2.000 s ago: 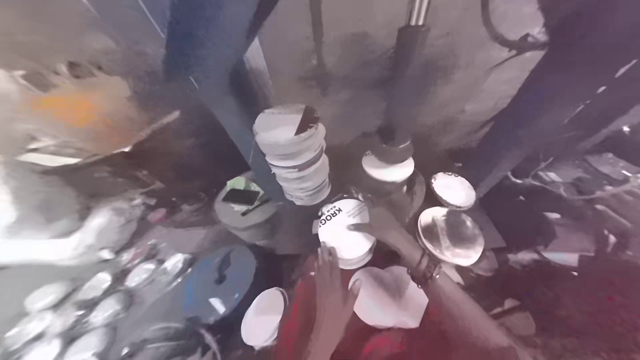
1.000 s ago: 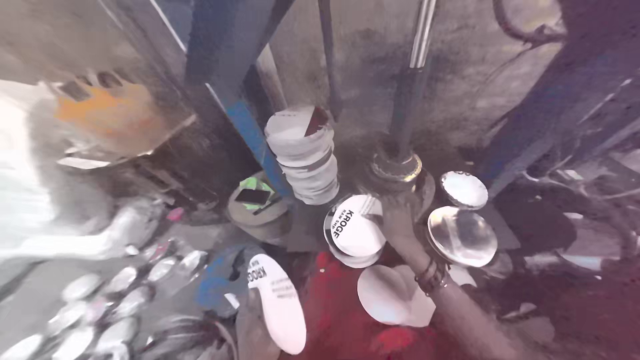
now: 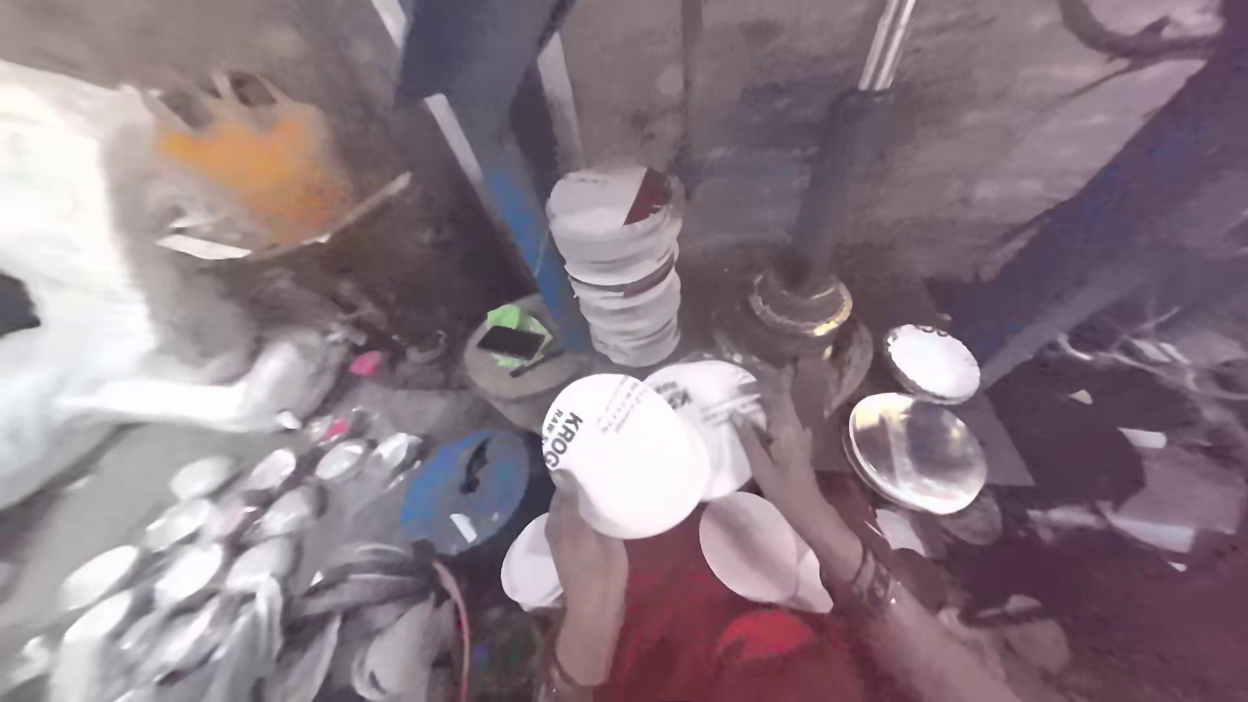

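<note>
My left hand (image 3: 585,556) grips the lower left edge of a white printed paper disc (image 3: 634,468), which is raised and partly covers a second printed disc (image 3: 726,390). At the second disc's right edge are the fingers of my right hand (image 3: 780,444); blur hides whether they pinch it. Behind my right hand stands a round metal press die (image 3: 801,304) under a vertical shaft. A tall stack of white paper plates (image 3: 624,283) rises beyond the discs. Pale round pieces (image 3: 756,551) lie by my right forearm, and another white disc (image 3: 531,565) is beside my left wrist.
A phone (image 3: 512,340) lies on a round stool (image 3: 536,380) at the left. Further left are a blue round lid (image 3: 468,492) and many silvery bowls (image 3: 190,570). Two round metal dishes (image 3: 916,453), (image 3: 933,364) sit at the right. Blue frame posts (image 3: 522,214) stand behind.
My left hand has brought a printed disc from the lower left to the middle, over the other disc. My right hand has come back from beside the press die to the second disc's edge.
</note>
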